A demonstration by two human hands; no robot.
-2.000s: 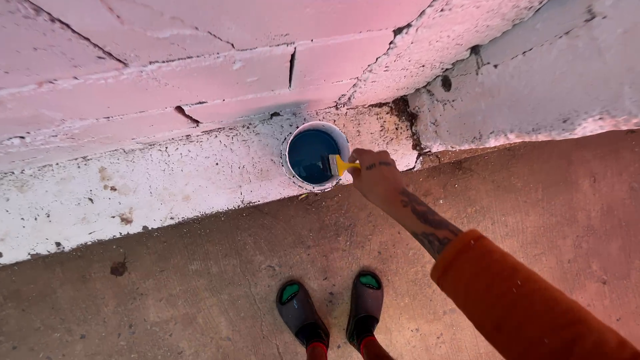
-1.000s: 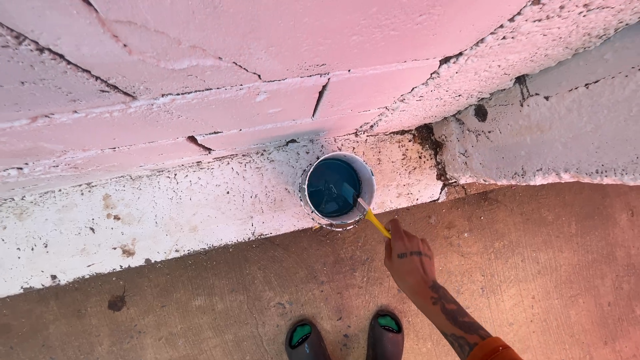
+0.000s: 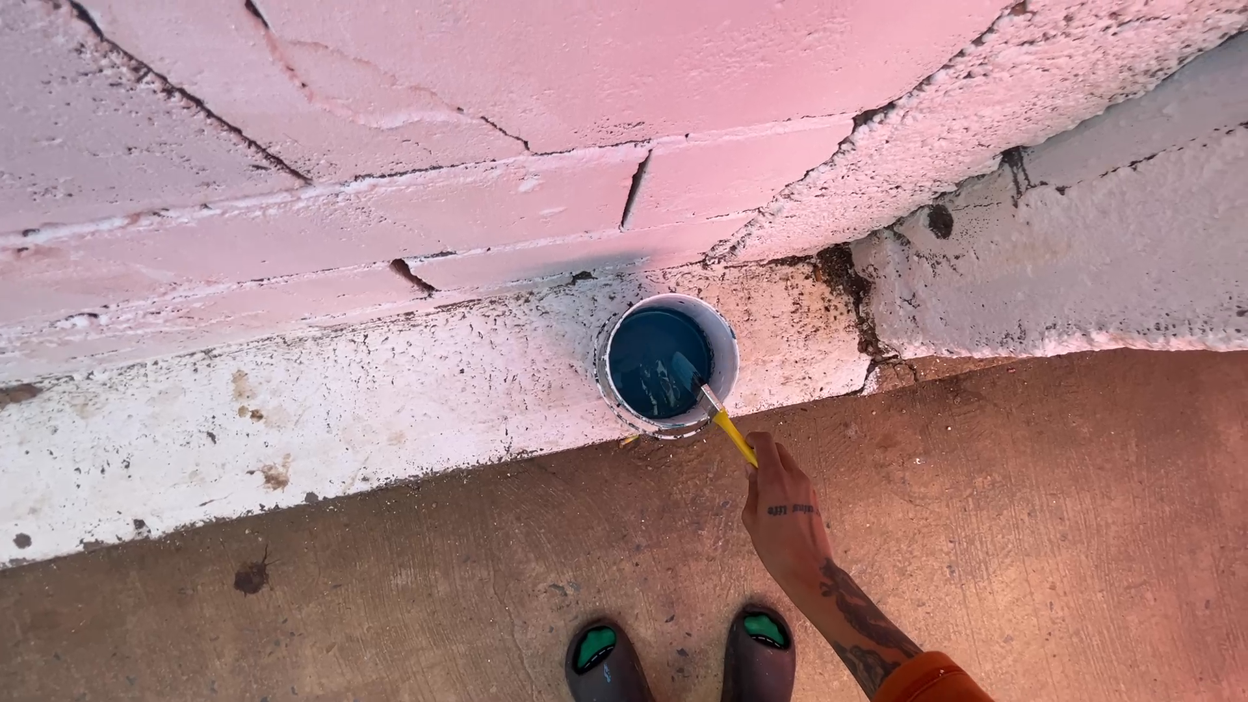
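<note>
A white plastic bucket point(image 3: 724, 353) holding dark blue paint point(image 3: 655, 356) stands on the white-painted ledge at the foot of the wall. My right hand point(image 3: 785, 512) grips the yellow handle of a paintbrush point(image 3: 733, 436) from the lower right of the bucket. The brush leans over the near right part of the rim, its metal band inside the bucket and its bristles at the paint, coated with blue. Paint marks show on the bucket's rim. My left hand is out of view.
A cracked, pink-lit block wall point(image 3: 526, 205) rises behind the white ledge point(image 3: 390, 419). At right, a rough painted wall base point(image 3: 1053, 263) meets the ledge at a dark, broken gap. My feet in dark slides point(image 3: 609, 663) stand on the brown concrete floor point(image 3: 439, 585).
My right hand has drawn back from beside the bucket's rim to its lower right, still holding the brush. The brush handle now slants down toward me. The view has moved closer.
</note>
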